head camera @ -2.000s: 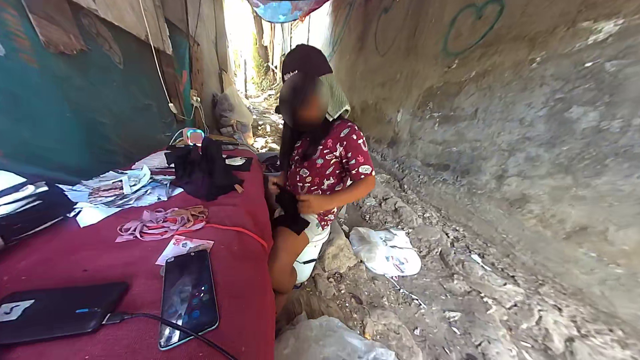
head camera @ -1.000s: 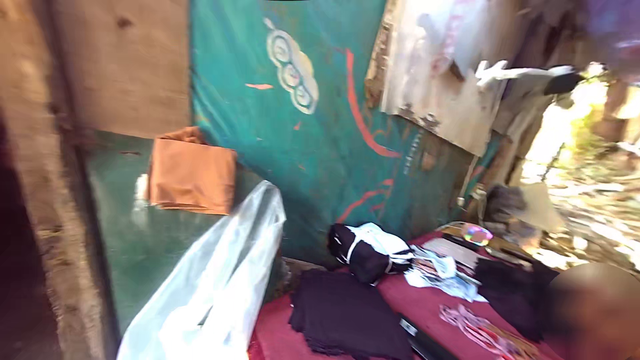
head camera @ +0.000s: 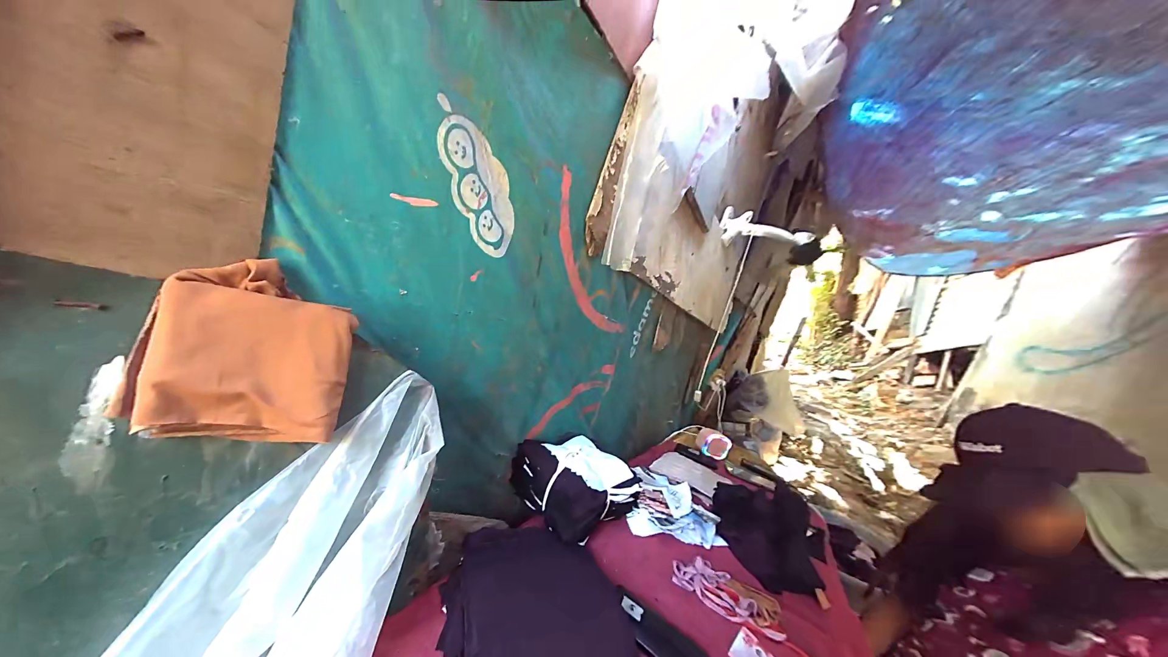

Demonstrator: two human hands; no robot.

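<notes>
Neither my left hand nor my right hand shows in the head view. A clear plastic bag (head camera: 338, 538) rises at the lower left, below a folded orange cloth (head camera: 242, 365) hung on the green wall. Folded black cloth (head camera: 538, 593) lies on the red-covered table (head camera: 639, 566). Behind it sits a tied bundle of black and white cloth (head camera: 575, 484). Pink and tan cords (head camera: 721, 593) lie beside a black device (head camera: 652, 625), which is cut off at the bottom edge. More black cloth (head camera: 771, 534) and a pile of papers (head camera: 671, 511) are farther back.
A person in a dark cap (head camera: 1040, 443) and patterned red shirt is at the lower right, close to the table. A green tarpaulin wall (head camera: 493, 310) runs along the left and back. Shiny blue-purple sheeting (head camera: 985, 137) hangs overhead at the right, above rubble-strewn ground (head camera: 858, 447).
The view has swung left and up from the table and the seated person. The phone and power bank seen at first have mostly left view. Nothing else has plainly moved.
</notes>
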